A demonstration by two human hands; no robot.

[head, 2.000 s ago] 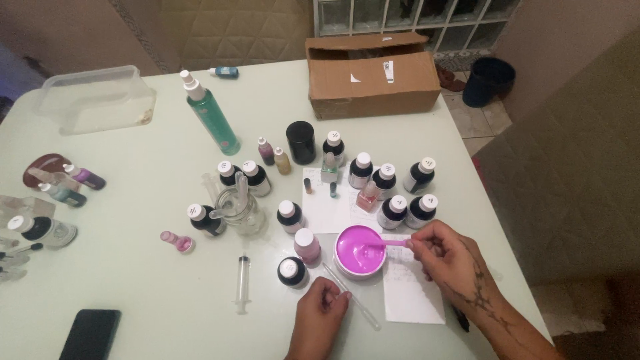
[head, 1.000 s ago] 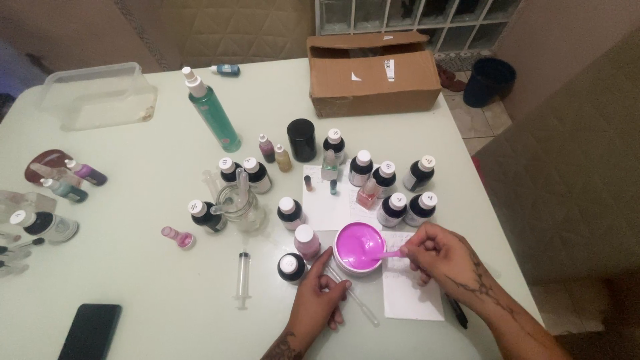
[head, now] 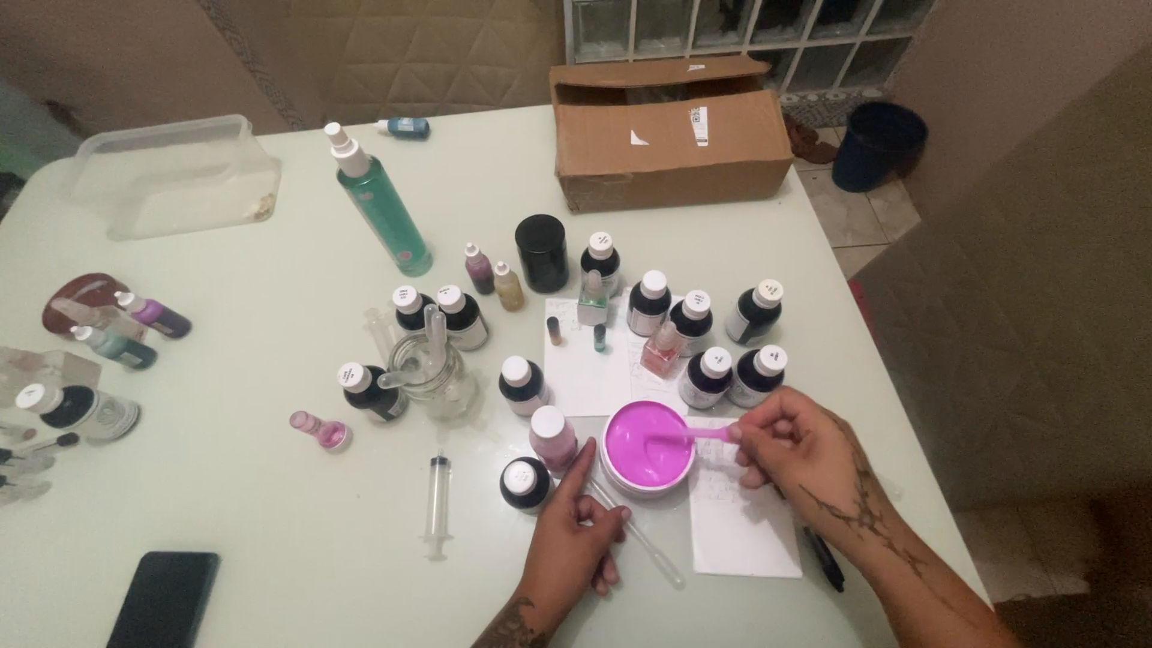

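Note:
My right hand [head: 792,454] pinches the handle of a pink spatula [head: 711,434], whose far end dips into magenta liquid [head: 646,445] in a round white tub [head: 648,486]. My left hand [head: 576,535] rests on the table left of the tub, its index finger extended toward a small pink bottle with a white cap [head: 552,436]. A clear plastic pipette [head: 652,544] lies beside that hand; whether the fingers touch it is unclear. A dark bottle with a white cap [head: 525,484] stands just left of the index finger. Written paper sheets [head: 745,540] lie partly under the right hand.
Several dark white-capped bottles [head: 706,376] stand beyond the tub. Left of them are a glass jar holding plastic tubes [head: 441,387] and a syringe [head: 437,504]. A green spray bottle [head: 385,216], cardboard box [head: 670,144], clear container [head: 184,180], phone [head: 164,598] and black pen [head: 823,558] lie around.
My left hand has shifted from below the dark bottle toward the pink bottle, its index finger now extended. My right hand keeps hold of the spatula, which has moved within the magenta liquid.

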